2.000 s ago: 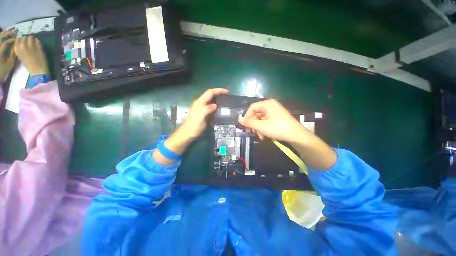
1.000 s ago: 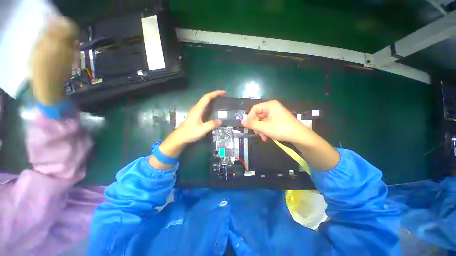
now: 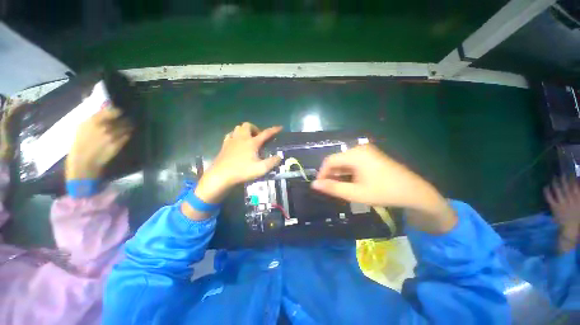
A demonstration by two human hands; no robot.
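The open tablet (image 3: 311, 200) lies on the green bench in front of me, with its circuit board at the left end. My left hand (image 3: 240, 160) rests at its upper left edge, thumb and fingers apart, holding nothing. My right hand (image 3: 362, 176) is over the right half, fingers closed together and slightly blurred. A yellow strip (image 3: 297, 167) runs from the tablet's upper part to the right fingertips and seems pinched there. More yellow strip (image 3: 385, 221) hangs below the right wrist. A thin red lead wire (image 3: 280, 209) shows near the board.
A waste bucket (image 3: 402, 263) with yellow scrap (image 3: 374, 255) stands below the tablet. At left, a neighbour's hand (image 3: 98, 143) is over another tablet (image 3: 121, 95) and a white sheet (image 3: 63, 136). Another person's hand (image 3: 563, 198) is at right. A pale rail (image 3: 254, 71) crosses behind.
My right hand has moved right and down, and a yellow strip now shows between it and the tablet. My left hand stays at the edge. The neighbour's tablet appears farther left.
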